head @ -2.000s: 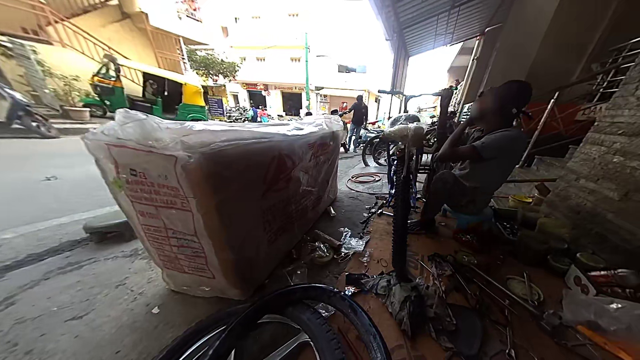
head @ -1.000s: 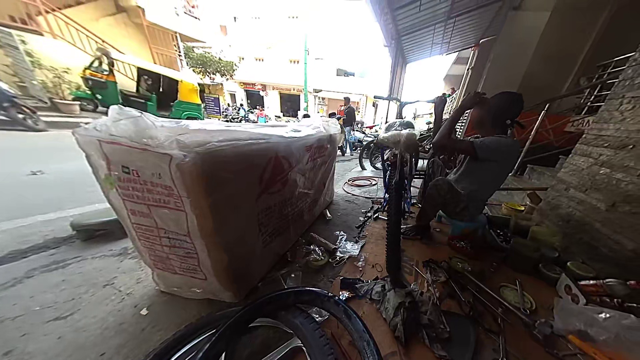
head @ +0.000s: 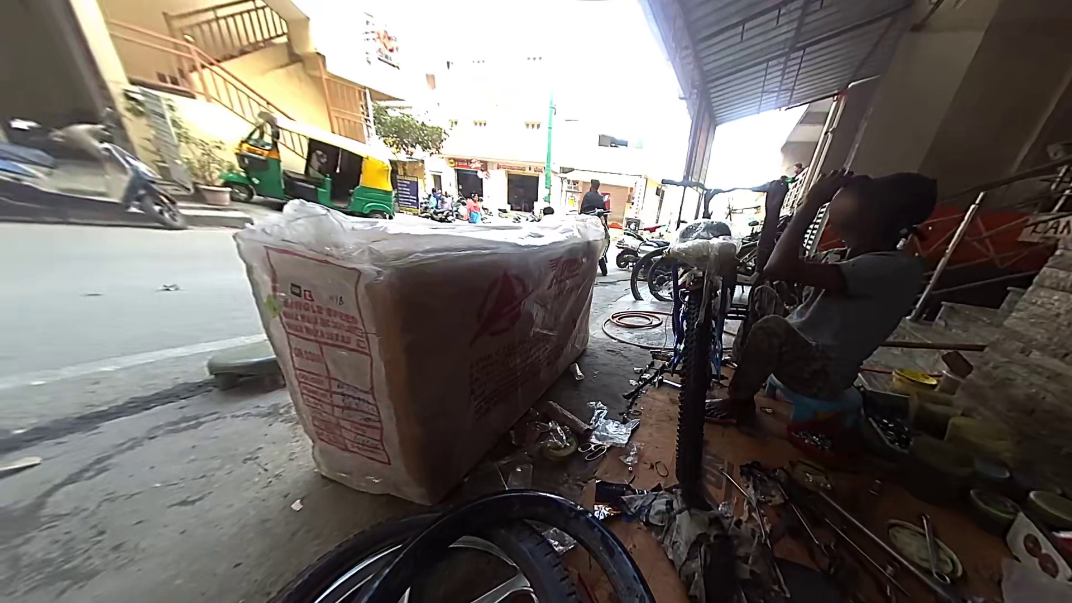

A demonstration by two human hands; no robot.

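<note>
Neither my left hand nor my right hand shows in the head view. A bicycle (head: 693, 377) with a knobby tyre and a plastic-wrapped saddle stands right of centre. Beside it on the right, a person (head: 846, 301) sits low with both hands raised near the face. At the bottom centre lie bicycle wheels, a black rim (head: 519, 507) over a tyre (head: 536, 557). A large cardboard carton (head: 469, 352) wrapped in clear plastic stands left of the bicycle.
Tools such as a spanner (head: 931, 548), a rag (head: 687, 536) and wrapping scraps (head: 611, 427) litter the ground at right. Tubs (head: 913, 381) stand by the stone wall. A hose (head: 636, 320) lies coiled behind. An auto-rickshaw (head: 318, 172) and scooter (head: 100, 172) are across the road.
The seated person's hands have risen from near the chin to the upper face. At the left, more of a scooter has come into view.
</note>
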